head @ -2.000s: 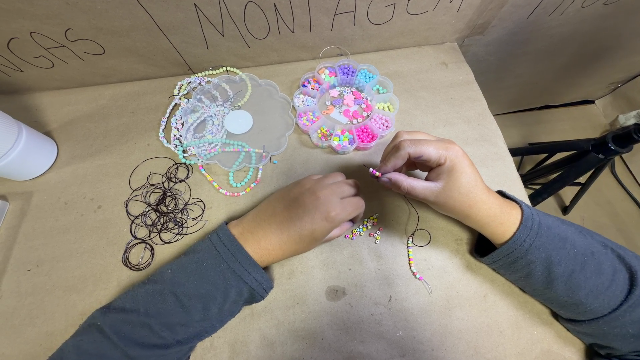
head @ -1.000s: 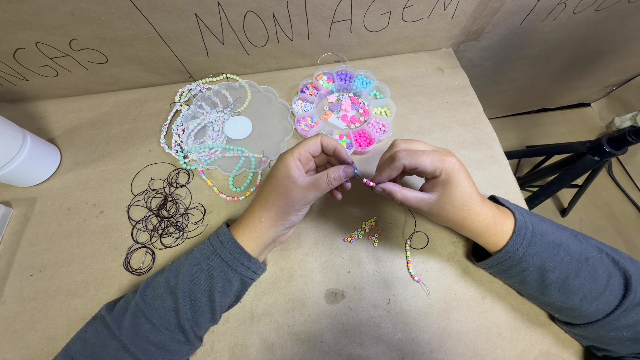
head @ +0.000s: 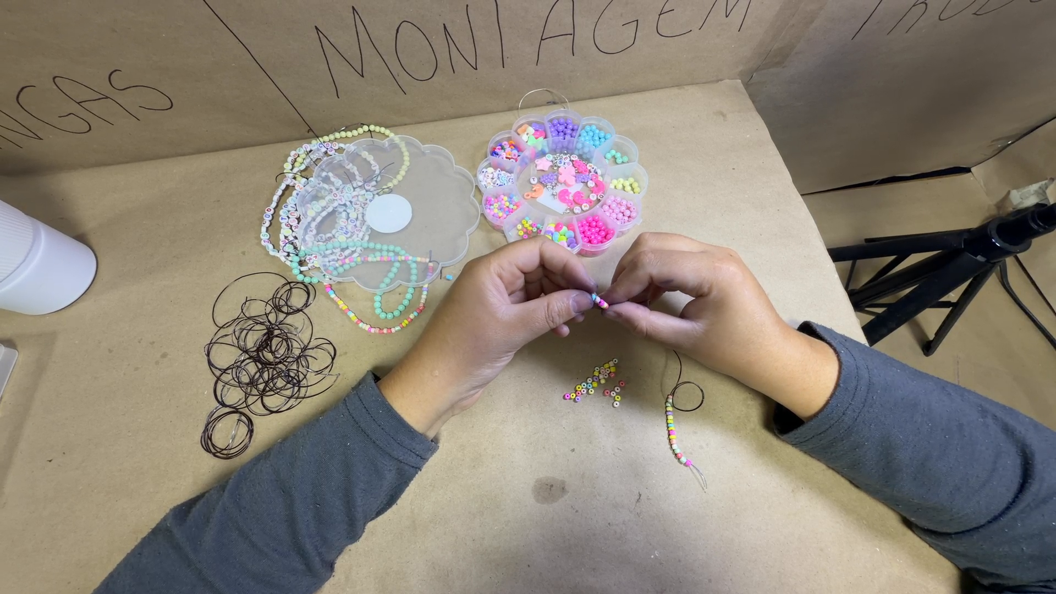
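Between my fingertips is a short row of small coloured beads (head: 600,301) on a cord. My left hand (head: 516,309) pinches its left end, and my right hand (head: 693,297) pinches the cord at its right end. Dark cord trails below my right hand to a strand of colourful beads (head: 671,429) lying on the paper, with a small loop beside it. Loose beads (head: 596,381) lie just below my hands. Beyond them stands a flower-shaped clear bead box (head: 606,241), its compartments holding beads sorted mostly by colour, with charms in the middle.
A clear scalloped lid (head: 445,198) lies at the left among bead strands (head: 394,247). Tangled dark cord (head: 268,346) is nearer me. A white bottle (head: 41,264) stands at the far left, and a black tripod (head: 949,256) is beyond the right edge. Brown cardboard walls (head: 528,49) bear handwriting.
My left hand has moved from low near the loose beads up to the beads at my right fingertips. My right hand has stayed in about the same place.
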